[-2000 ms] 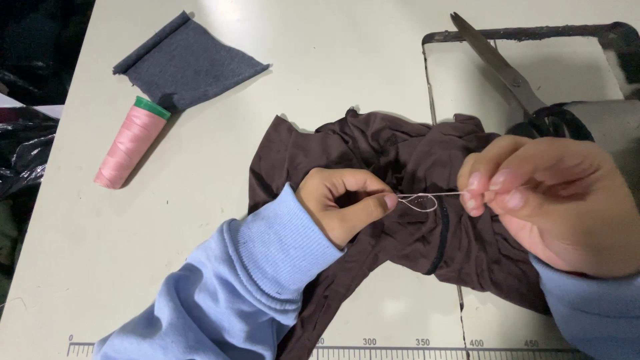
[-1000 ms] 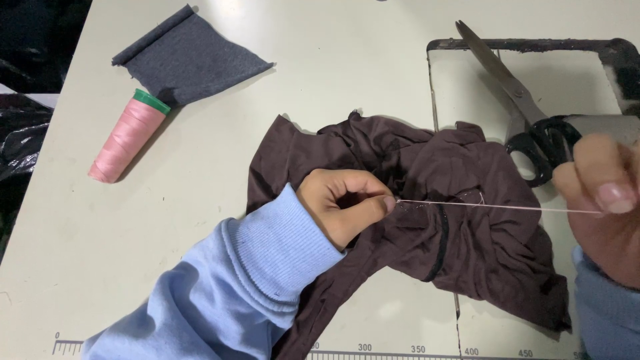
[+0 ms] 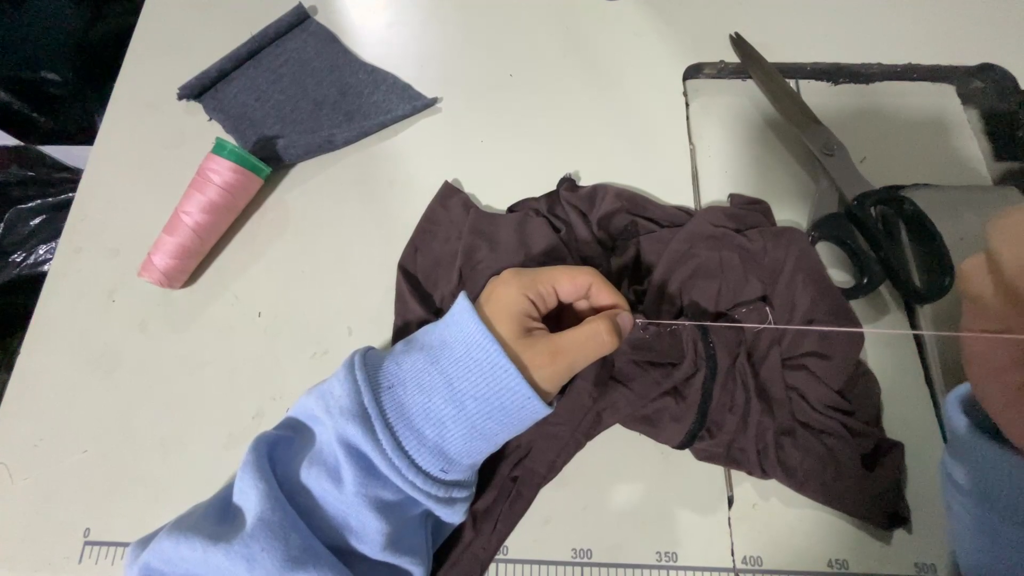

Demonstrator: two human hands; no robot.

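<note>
My left hand, in a light blue sleeve, pinches one end of a pale thread between thumb and forefinger. It rests over a crumpled dark brown cloth that has a black band across it. The thread runs taut to the right, above the cloth. At the right edge my right hand is blurred and partly cut off by the frame; the thread reaches it, but its fingertips cannot be made out. A short loose bit of thread lies on the cloth near its middle.
Black-handled scissors lie partly open at the upper right, beside the brown cloth. A pink thread cone touches a dark grey fabric piece at the upper left. A printed ruler scale runs along the table's lower part.
My right hand has moved right, away from my left hand, and the thread between them has been drawn out long and straight. The loop seen near my left fingertips earlier is gone.
</note>
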